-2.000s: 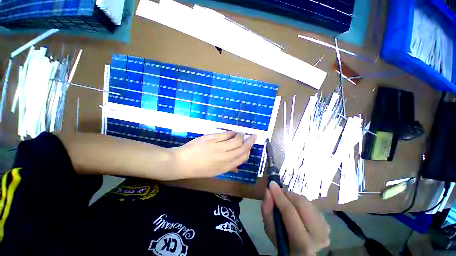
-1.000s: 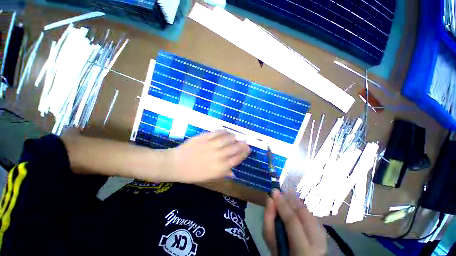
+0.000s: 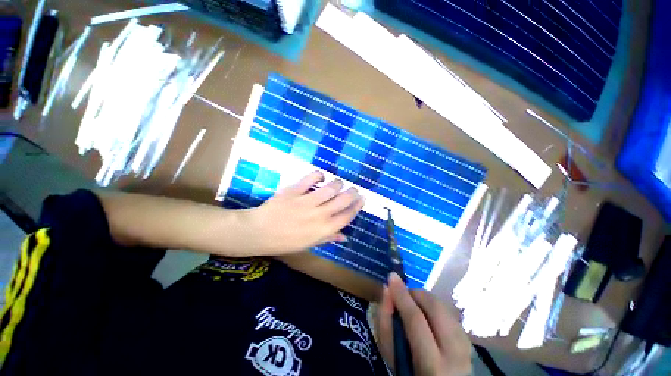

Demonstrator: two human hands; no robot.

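The blue solar panel lies tilted on the brown bench, with thin silvery lines, a wide white strip across its middle and narrow white strips along both short edges. My left hand lies flat on the panel, fingertips on the white strip; whether it holds anything under the fingers is hidden. My right hand holds the soldering iron like a pen, from below. The iron's tip is over the white strip, just right of my left fingertips; contact cannot be told.
Heaps of white strips lie left and right of the panel. Long white strips lie above it. Panel stacks stand upper left and upper right. The iron stand and a blue tray are at right.
The whole view has shifted and turned, so the panel appears further right. The iron tip has moved left along the white strip, from the panel's right edge towards its middle. My left hand has shifted left on the panel.
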